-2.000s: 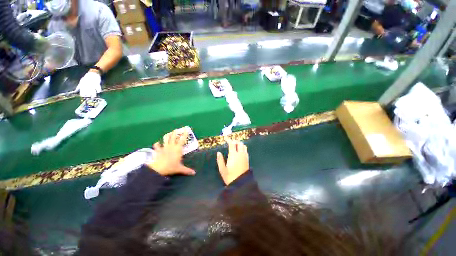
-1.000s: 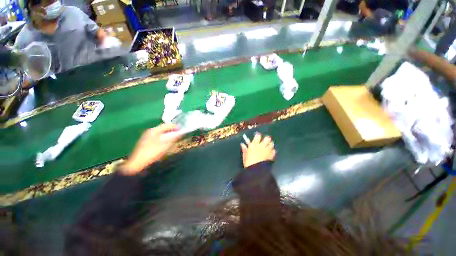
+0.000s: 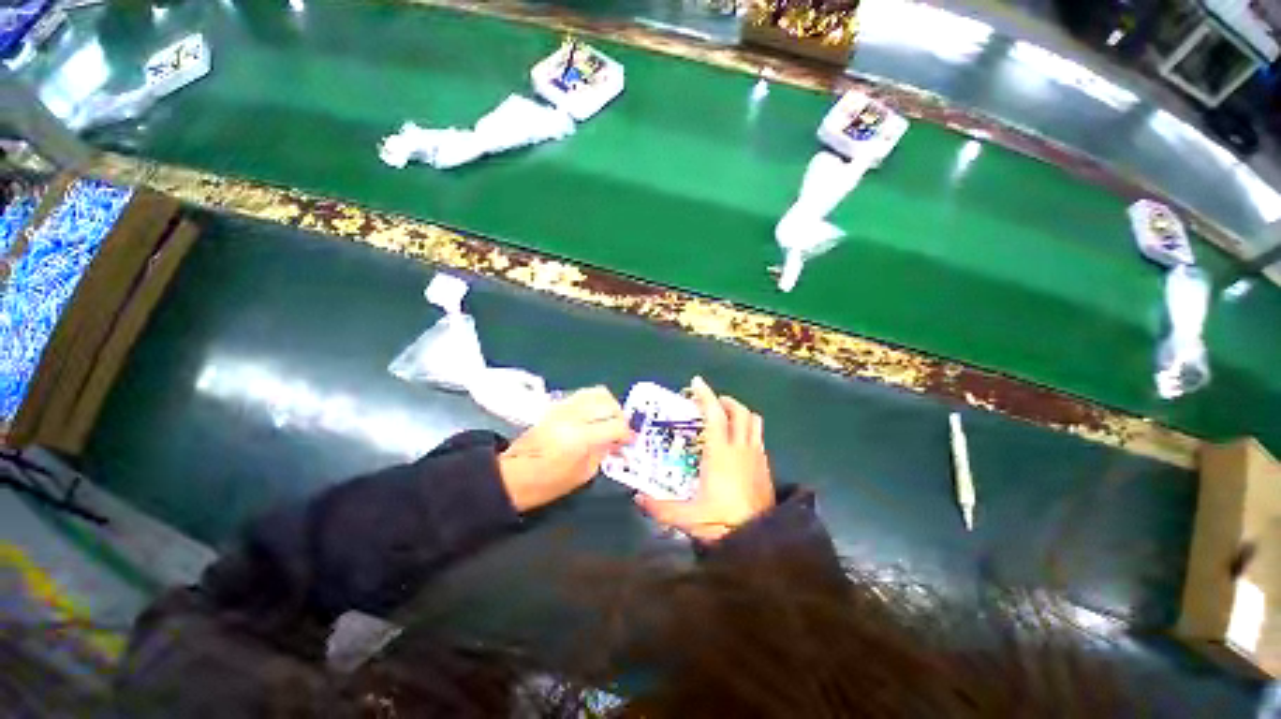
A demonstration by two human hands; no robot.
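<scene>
A white open housing (image 3: 658, 444) with small coloured parts inside is held over the dark green bench. My right hand (image 3: 724, 464) grips its right side, thumb and fingers around the edge. My left hand (image 3: 566, 447) is at its left side, fingertips at the housing's upper left edge; what the fingertips pinch is too small to tell. A whitish bagged cord (image 3: 485, 377) lies on the bench, running from behind my left hand up to the left.
The green conveyor belt (image 3: 674, 183) carries several housings with bagged cords beyond the chipped edge rail (image 3: 731, 325). A pale pen-like tool (image 3: 961, 471) lies at right. A brown carton (image 3: 1231, 562) stands far right; an open carton (image 3: 106, 330) with blue-and-white parts is at left.
The view has swung left and down. My hands, before at the belt rail with the left on a bagged cord, are now together over the bench with a housing between them.
</scene>
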